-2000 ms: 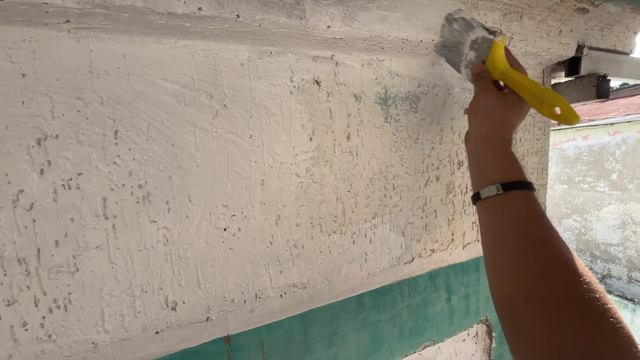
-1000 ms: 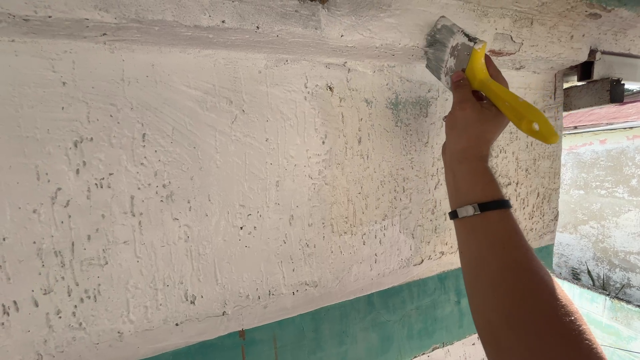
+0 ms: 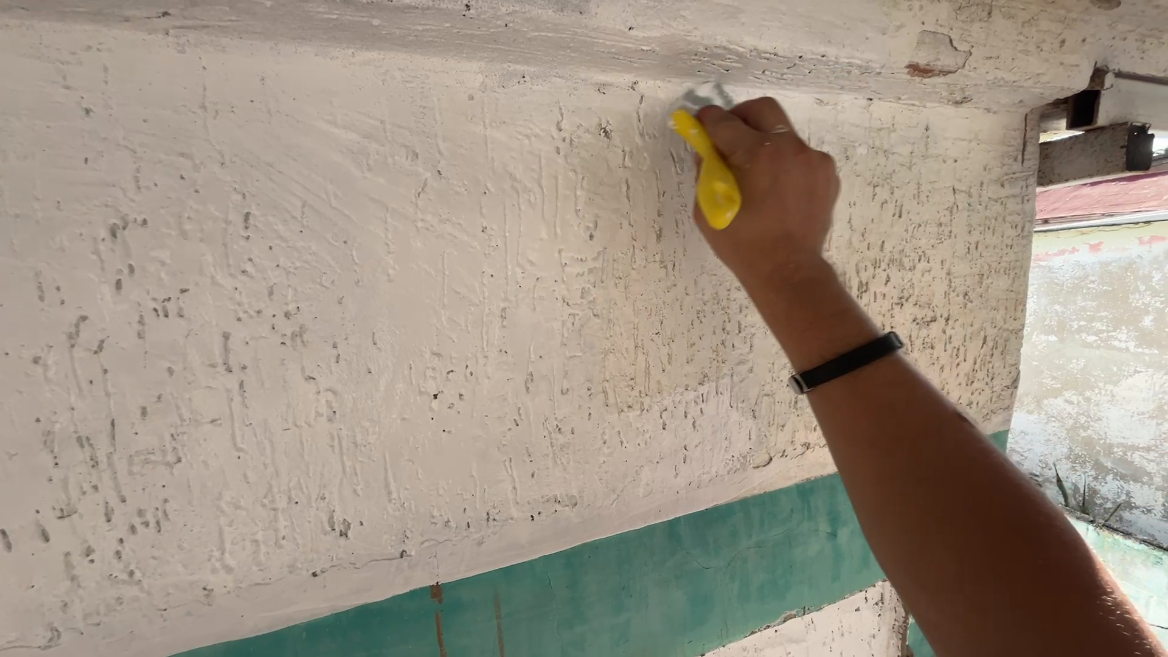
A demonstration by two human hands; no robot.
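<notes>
My right hand (image 3: 774, 182), with a black band on its wrist, is closed around the yellow handle (image 3: 715, 182) of a paintbrush. The brush's head (image 3: 701, 99) is at the rough, whitish textured wall (image 3: 365, 274), just under the ledge along its top. The bristles are blurred and partly hidden by my fingers. Small pits and vertical grooves mark the plaster, darker and denser toward the right. My left hand does not show.
A green painted band (image 3: 657, 566) crosses the lower wall at a slant. Above, a plaster ledge (image 3: 456, 46) runs across, with a chipped patch (image 3: 938, 55) at right. Past the wall's right edge are a beam end (image 3: 1095, 153) and a weathered wall (image 3: 1086, 365).
My right hand has moved left and down along the wall with the brush. The brush was over the ledge before; its head is now just below it, and the handle points more steeply down.
</notes>
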